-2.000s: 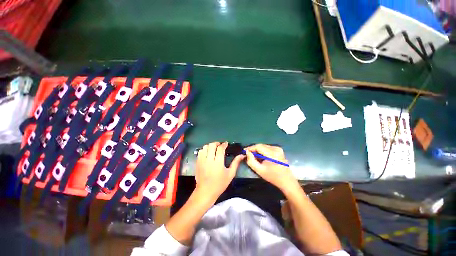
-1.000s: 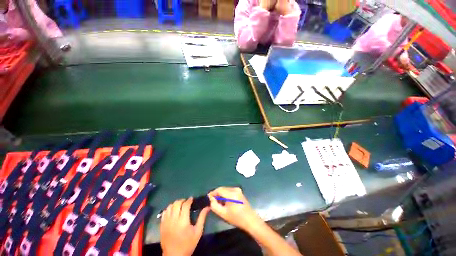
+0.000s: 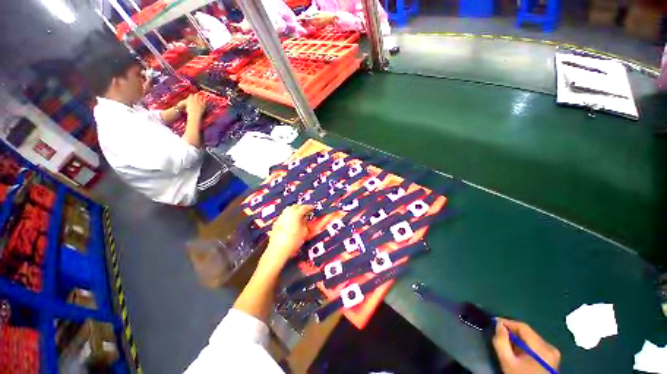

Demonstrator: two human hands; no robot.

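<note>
My left hand (image 3: 289, 232) reaches over the orange-red tray (image 3: 371, 307), its fingertips among the dark watches; whether it grips one is hidden. The trayed watches have long dark straps and white square pieces (image 3: 352, 295) with dark round centres. My right hand (image 3: 525, 349), partly cut off by the bottom edge, holds a blue pen-like tool (image 3: 535, 353). A dark watch head (image 3: 475, 315) is right by its fingertips, with its strap trailing left over the green bench.
White irregular pieces (image 3: 592, 325) lie at the right. White papers or bags (image 3: 257, 152) lie behind the tray. A metal post (image 3: 281, 66) and red crates (image 3: 311, 69) stand beyond. A person in white (image 3: 146, 150) works at the left. A white board (image 3: 596, 84) lies at the far right.
The view has swung left. My left hand has left the watch at my right hand and moved to the tray. My right hand still holds the blue tool.
</note>
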